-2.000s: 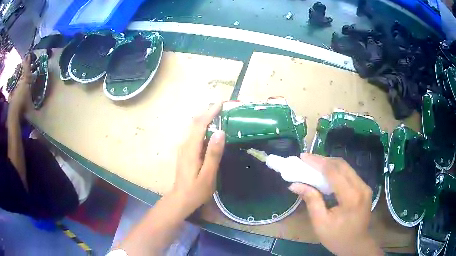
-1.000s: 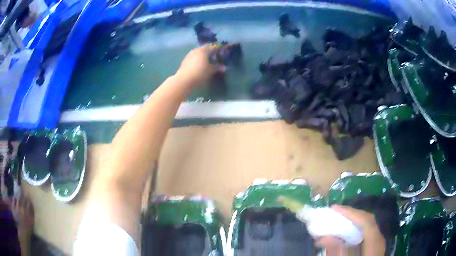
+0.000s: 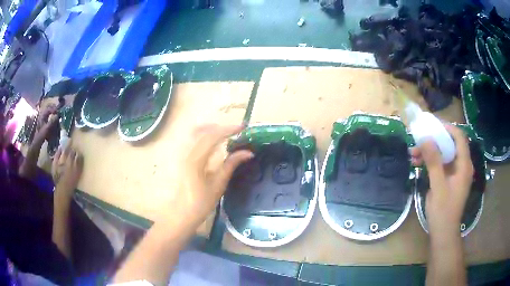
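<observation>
A green housing with a pale rim [image 3: 271, 240] lies in front of me, its dark recess showing raised outlines. My left hand [image 3: 209, 167] is blurred at its upper left edge, thumb over the recess and fingers apart; I see nothing held. A second green housing [image 3: 366, 232] lies just right of it, also with outlines in its floor. My right hand [image 3: 453, 167] grips a white glue bottle [image 3: 433, 134], tip pointing up and left, above a third housing [image 3: 475, 220], which it partly hides.
A heap of black inserts [image 3: 416, 47] lies at the back right, beside more green housings [image 3: 486, 120]. Other housings [image 3: 145, 106] overlap at left on the cardboard [image 3: 184, 128]. Another person's hands [image 3: 67, 167] show at far left. A pale strip [image 3: 257, 54] and blue bin [image 3: 131, 42] lie behind.
My left hand has come back from the far green surface to the near housing. My right hand has raised the bottle and turned its tip upward. The view has shifted too.
</observation>
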